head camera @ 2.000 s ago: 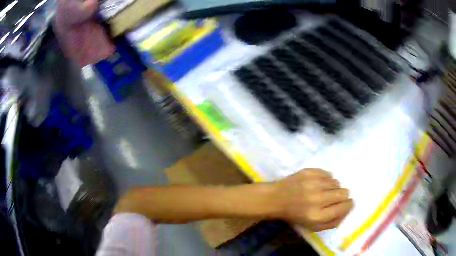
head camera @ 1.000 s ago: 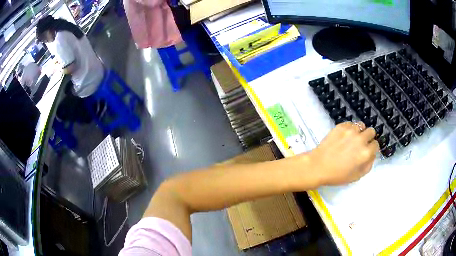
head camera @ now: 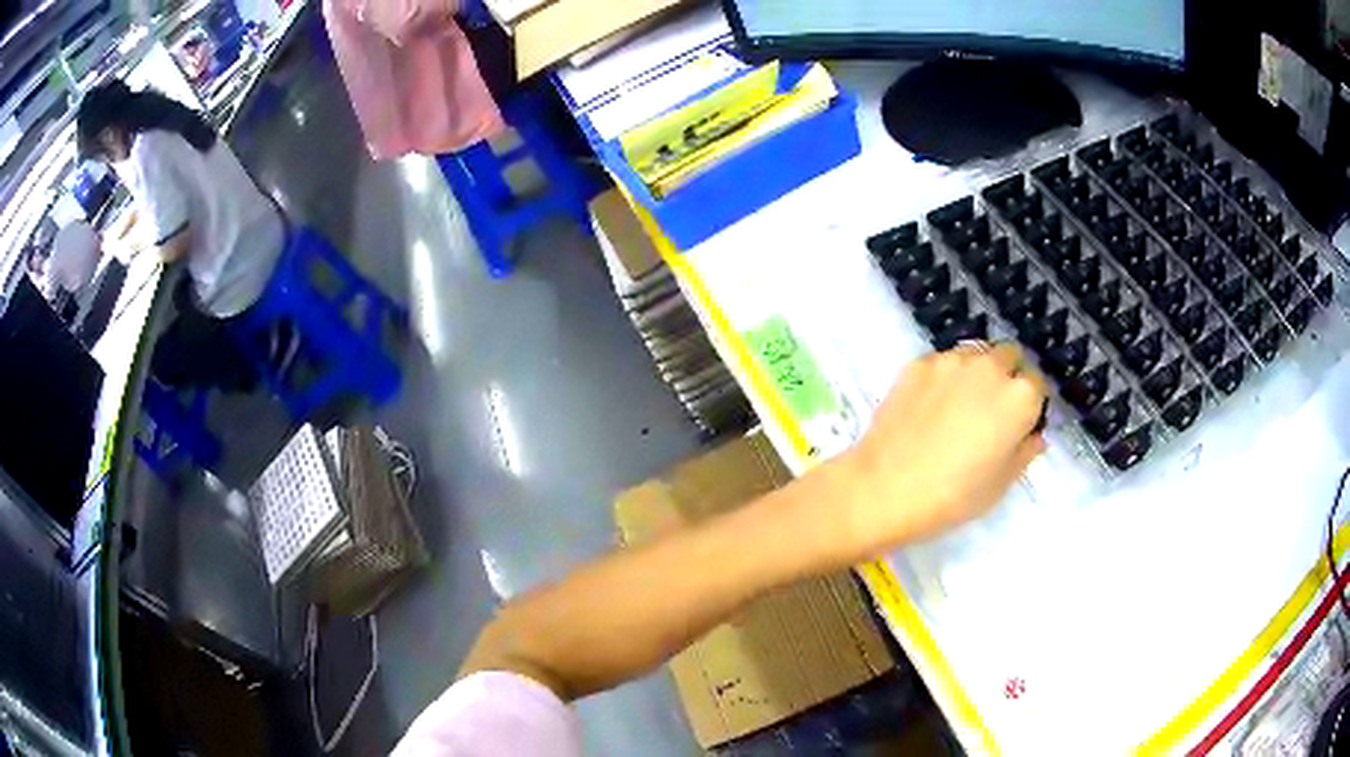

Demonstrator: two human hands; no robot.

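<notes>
Black molded parts (head camera: 1147, 274) stand in tight rows in a clear plastic blister tray (head camera: 1285, 352) on the white bench at the right. My left hand (head camera: 955, 444) is at the tray's near left corner, its fingers curled over the parts there. A dark piece shows at the fingertips, but I cannot tell whether it is gripped or just lies behind them. My right hand is not in view.
A monitor (head camera: 962, 33) and its black base stand behind the tray. A blue box (head camera: 755, 178) with yellow papers is at the bench's back left. A cardboard box (head camera: 777, 658) is below the bench. People sit farther off.
My left hand has come from the bare bench onto the tray's near corner. Over the last second it stays there while the view shifts slightly.
</notes>
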